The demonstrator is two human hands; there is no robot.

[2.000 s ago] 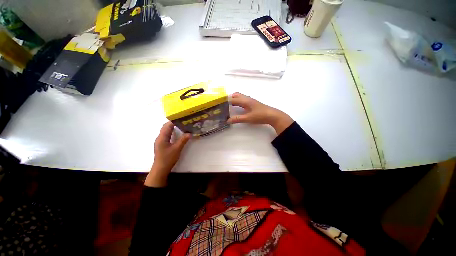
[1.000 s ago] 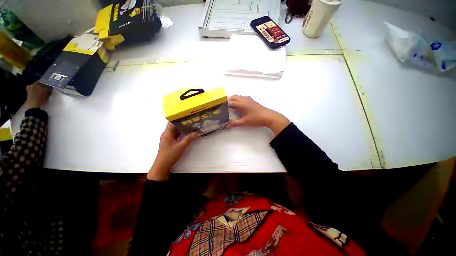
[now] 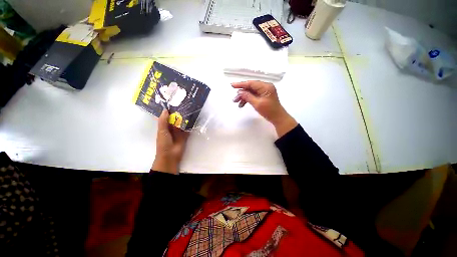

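The retail box (image 3: 173, 95) is black with a yellow band, "MUSIC" lettering and a white earbud picture. It is tilted, front face up, yellow band toward the left. A shiny clear poly bag (image 3: 202, 120) is around it and sticks out at its lower right. My left hand (image 3: 170, 143) grips the box at its lower edge, with some fingers hidden behind it. My right hand (image 3: 260, 99) is apart from the box, to its right, with fingers partly bent and nothing visible in it.
Larger black-and-yellow packs (image 3: 67, 57) lie at the left. A flat white stack (image 3: 255, 57), a phone (image 3: 272, 31), a paper pad (image 3: 240, 15) and a cream bottle (image 3: 323, 19) are at the back. A crumpled plastic packet (image 3: 418, 57) lies at the right.
The box has turned from upright to front face up and moved left in my left hand. My right hand has let go of it. The other person's hand has left the table's left side.
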